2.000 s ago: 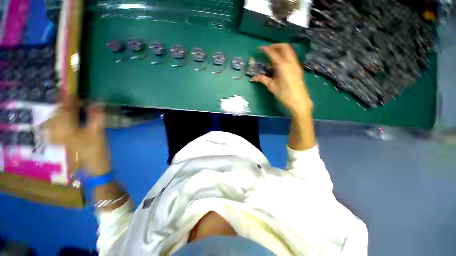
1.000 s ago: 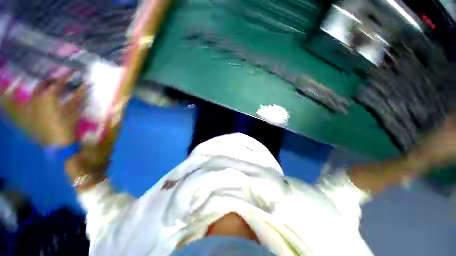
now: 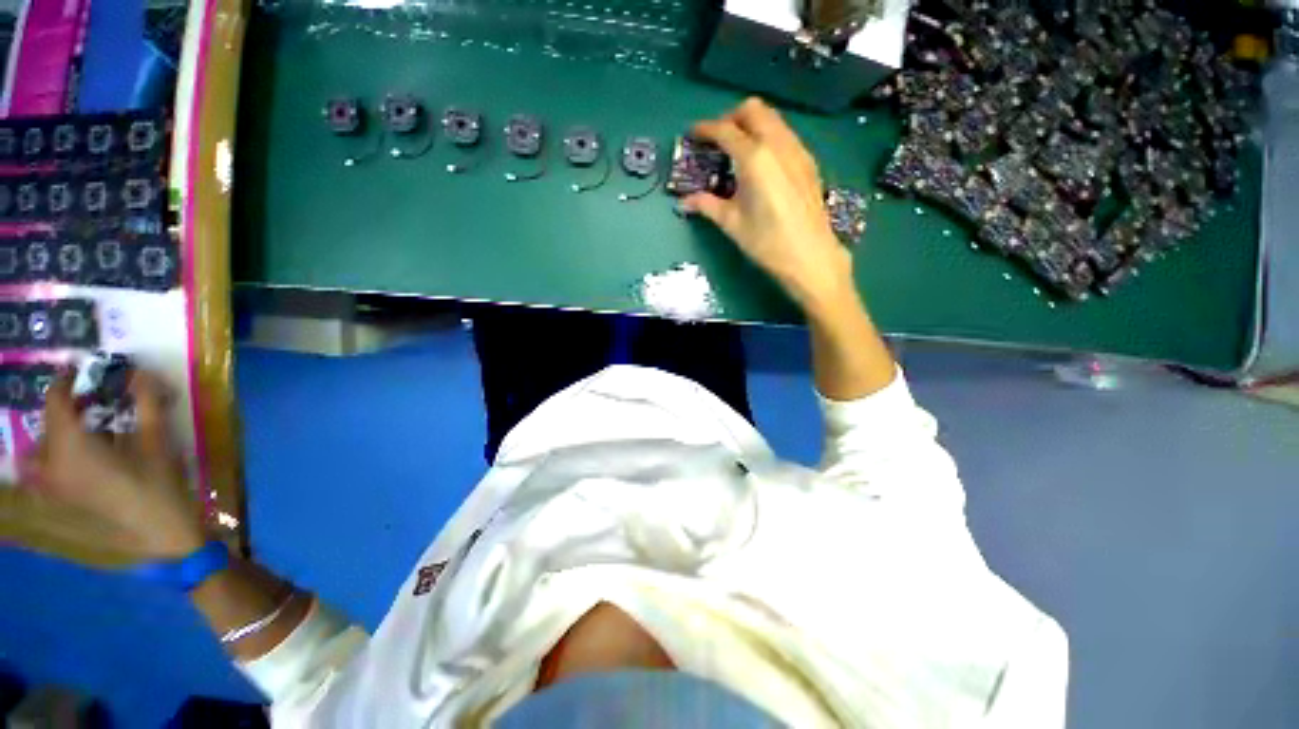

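Small round housings [image 3: 523, 135] with thin wire tails stand in a row on the green mat. My right hand [image 3: 769, 185] has its thumb and fingers around a speckled square module [image 3: 695, 167] at the row's right end. Another speckled module [image 3: 846, 214] lies just right of this hand, partly covered by it. My left hand [image 3: 114, 463] is at the left over the strips of square circuit boards [image 3: 89, 259]. Its fingertips close around one board [image 3: 106, 379], partly hidden and slightly blurred.
A large heap of modules [image 3: 1054, 143] covers the mat's right side. A white and dark box [image 3: 798, 57] stands at the back. A white crumpled patch [image 3: 677, 291] lies at the front edge. Printed cardboard with a brown taped edge [image 3: 214, 299] is at the left. Clear ridged trays [image 3: 484, 36] are behind.
My right hand returned from the heap side to the row, one housing further left than at first. A module now lies to its right. My left hand stays over the board strips.
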